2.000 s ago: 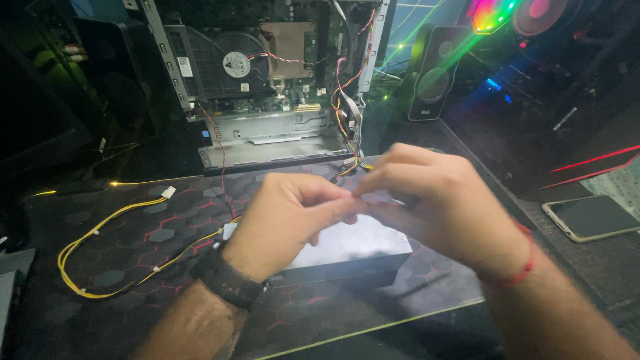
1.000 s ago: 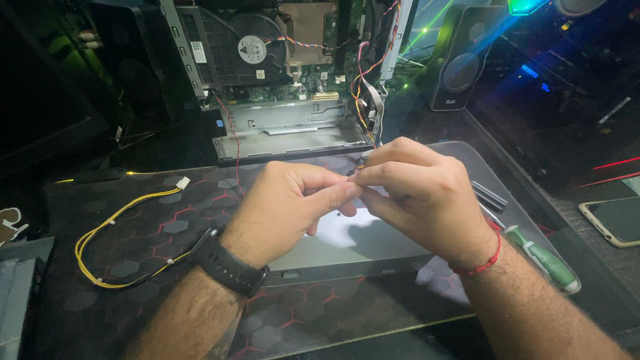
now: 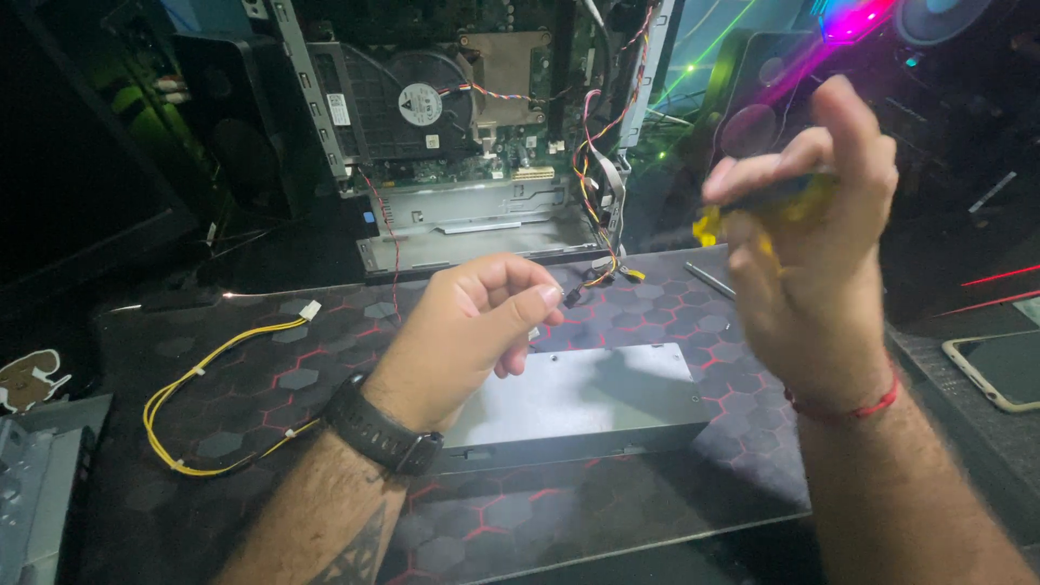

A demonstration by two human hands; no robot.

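Observation:
My left hand (image 3: 508, 317), with a black watch on its wrist, is raised over the left part of a metal power supply box (image 3: 593, 390). Its thumb and forefinger pinch a tiny object, too small to identify. A dark cable connector (image 3: 574, 296) lies just beyond those fingertips. To the right and higher up is my right hand (image 3: 800, 195), blurred, its fingers curled around a yellow and dark object (image 3: 708, 227) that I cannot identify. A metal rod (image 3: 709, 279) on the mat is partly hidden by this hand.
An open computer case (image 3: 479, 236) with a fan (image 3: 422, 101) stands behind the mat. Cables (image 3: 605, 219) hang from its right side. A yellow cable (image 3: 150, 406) loops at left. Speakers (image 3: 231, 122) flank the case, a phone (image 3: 995, 374) lies right, and metal parts (image 3: 49, 487) sit left.
My hands were together over the box and are now apart. The right hand has moved up and right, and now has a yellow object in it. The left still pinches.

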